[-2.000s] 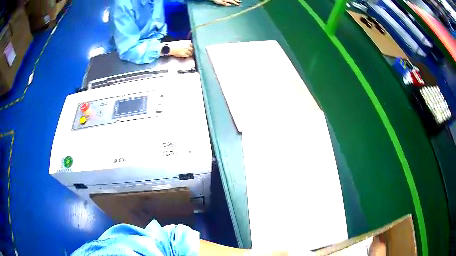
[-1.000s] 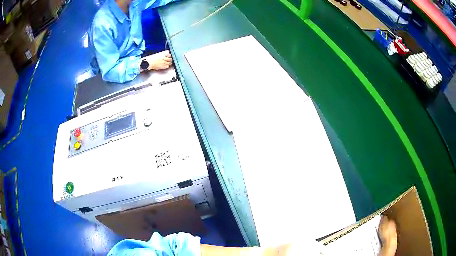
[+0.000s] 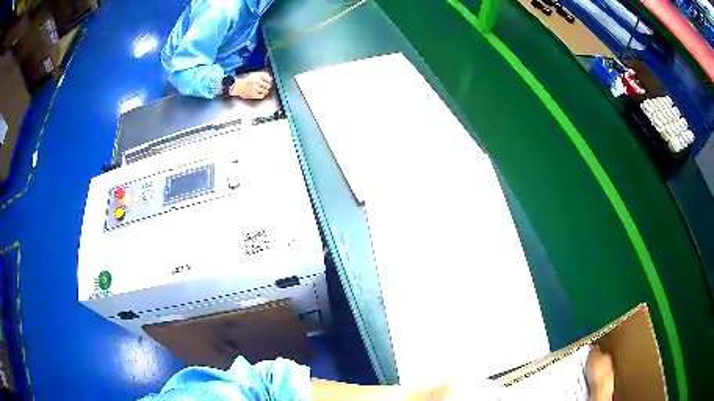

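The open brown carton [image 3: 643, 352] is at the lower right, cut off by the bottom edge. White unit boxes [image 3: 560, 381] with fine dark print show inside it, washed out by glare. My right hand [image 3: 600, 377] is inside the carton, with its fingers against the right end of the unit boxes; its lower part is cut off. My left forearm, in a light-blue sleeve, reaches in along the bottom edge. My left hand [image 3: 470, 391] is lost in glare beside the carton, so its fingers cannot be made out.
A large white sheet [image 3: 446, 211] lies on the green bench [image 3: 333, 188] left of the carton. A white machine [image 3: 211, 227] stands left of the bench. A co-worker's hand [image 3: 252, 86] rests at its dark top. A tray of white pieces [image 3: 665, 124] is at upper right.
The view has shifted, bringing more of the carton into sight than two seconds ago. My right hand stays at the unit boxes. The co-worker's head has gone out of view since one second ago.
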